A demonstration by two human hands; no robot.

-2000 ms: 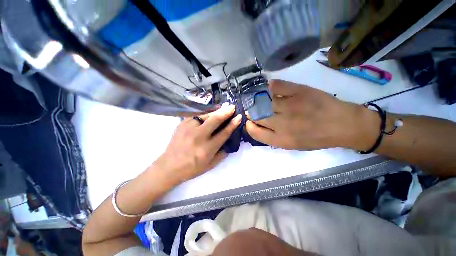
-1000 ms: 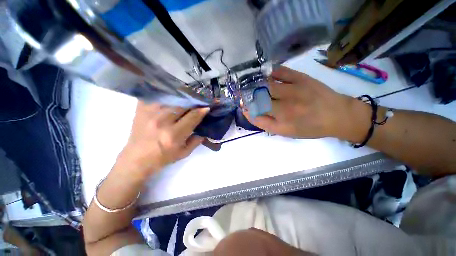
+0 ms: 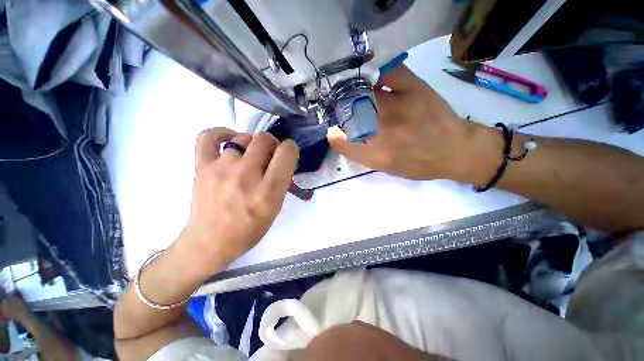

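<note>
A navy cut piece (image 3: 305, 141) lies under the needle area of the sewing machine, with a pale cloth edge (image 3: 247, 118) behind it. My left hand (image 3: 243, 176) is at the left end of the navy piece, fingers bent and pinching its edge. My right hand (image 3: 406, 130) is right of the presser foot (image 3: 323, 113), its fingertips at the right part of the navy piece, beside and partly behind the blue-grey attachment (image 3: 360, 118). The cloth under the right fingertips is largely hidden, so its grip is unclear.
Pink and blue snips (image 3: 505, 84) lie right of the machine. Navy garment pieces (image 3: 53, 183) hang at the left. Dark cloth (image 3: 600, 84) lies far right. A measuring tape (image 3: 395, 247) runs along the table's front edge. The machine head (image 3: 311, 35) is overhead. Another person's arm (image 3: 42, 331) shows lower left.
The machine head appears higher in view. My left hand moved left from the presser foot, its fingers now curled at the cloth. The navy piece shows more, and pale cloth now shows behind it.
</note>
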